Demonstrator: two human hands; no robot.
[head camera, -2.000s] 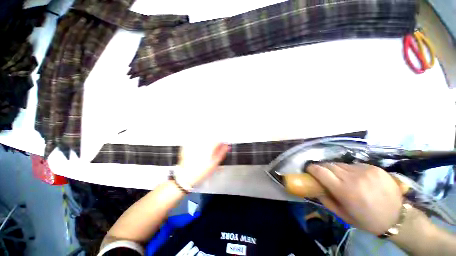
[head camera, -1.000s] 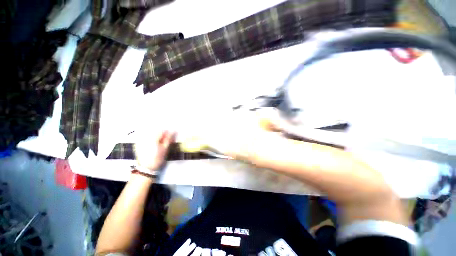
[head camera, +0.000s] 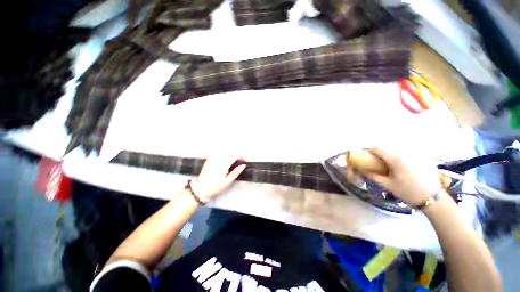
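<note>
A narrow dark plaid strip (head camera: 285, 174) lies along the near table edge. My left hand (head camera: 219, 178) rests over the strip near its middle, with thumb and fingertips close together at its upper edge; whether they pinch the fabric is hard to tell. My right hand (head camera: 402, 174) is closed around the light wooden handle of the steam iron (head camera: 365, 191). The iron sits at the strip's right part with its pointed tip toward the left, covering the strip's right end.
A layered plaid stack (head camera: 296, 67) lies across mid-table. Crossed plaid bands (head camera: 94, 111) lie at the left. Scissors with red and yellow handles (head camera: 415, 96) lie at the right. A dark hose and pale cord (head camera: 484, 162) trail right from the iron. A red container (head camera: 52, 178) is below left.
One second ago my right arm reached left across the strip near my left hand. Now it is back at the right with the iron on the strip. My left hand has shifted right along the strip.
</note>
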